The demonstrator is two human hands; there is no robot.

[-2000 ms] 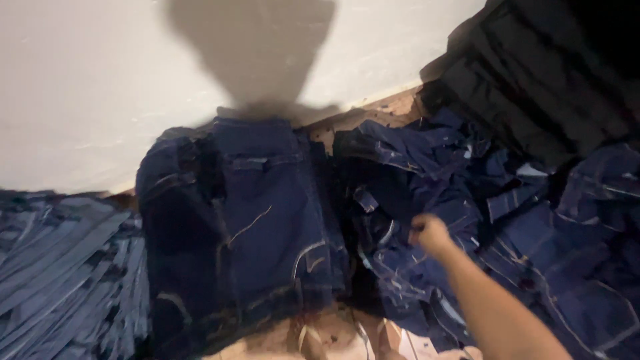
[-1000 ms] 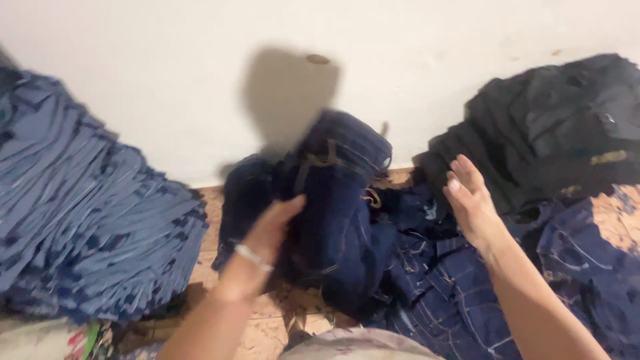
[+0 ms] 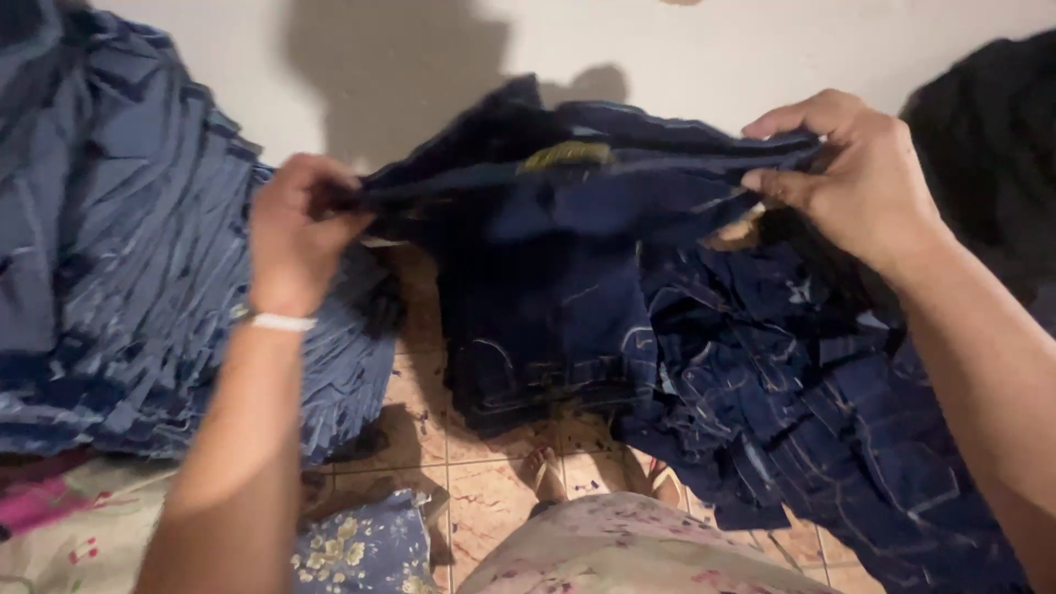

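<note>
A dark blue denim garment (image 3: 610,194) is stretched out between my hands. Its left edge is pinched in my left hand (image 3: 305,223), which has a white band at the wrist. My right hand (image 3: 850,173) grips the other end between thumb and fingers. A yellowish patch shows on the garment near its upper middle. Directly below, partly hidden by it, lies a stack of folded dark blue jeans (image 3: 544,330) with pale curved stitching. Whether the held garment touches the stack, I cannot tell.
A tall pile of lighter blue denim (image 3: 190,272) stands at the left. Loose dark denim pieces (image 3: 792,379) lie at the right, with a black fabric pile (image 3: 990,157) behind. Floral cloths (image 3: 363,549) are at the lower left. A white wall (image 3: 701,49) rises behind the tiled floor (image 3: 487,495).
My right hand was apart from the cloth one second ago and now grips the garment. The denim near my left hand was bunched then; a garment is now spread between both hands.
</note>
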